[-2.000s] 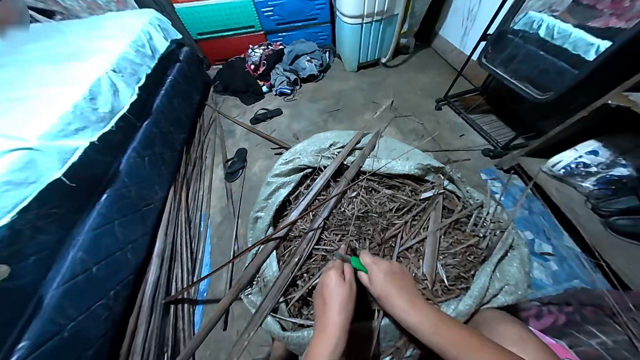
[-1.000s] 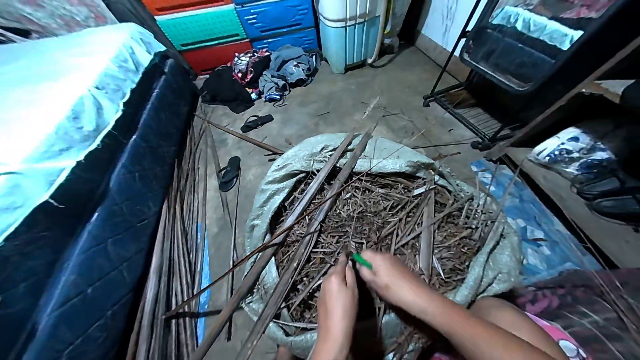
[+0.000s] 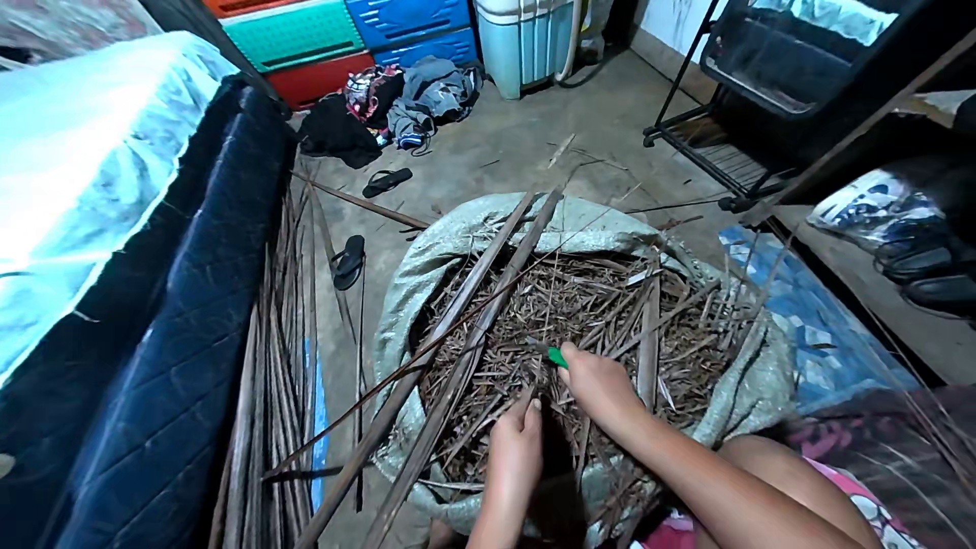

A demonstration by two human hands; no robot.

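Note:
My right hand (image 3: 598, 381) is closed around a green-handled knife (image 3: 558, 357), its blade pointing up and left over the sack. Lower and to the left, my left hand (image 3: 518, 431) pinches a thin dry leaf strip, whose far part blends into the pile. Both hands are above a woven plastic sack (image 3: 583, 240) with a rolled rim, full of short dry brown leaf pieces (image 3: 564, 305). Two long dry fronds (image 3: 450, 320) lie slantwise across the sack's left side, with a thin dark stalk (image 3: 396, 374) crossing them.
Long dry stalks (image 3: 267, 396) lie beside a dark blue mattress (image 3: 191, 320) on the left. Black flip-flops (image 3: 348, 261) and a heap of clothes (image 3: 412, 99) are on the floor. A black metal-framed stand (image 3: 717, 145) is at upper right, a blue patterned sheet (image 3: 820, 328) below it.
My hands have moved apart: the right hand with the knife is now up and to the right of the left hand, whereas they were close together two seconds ago.

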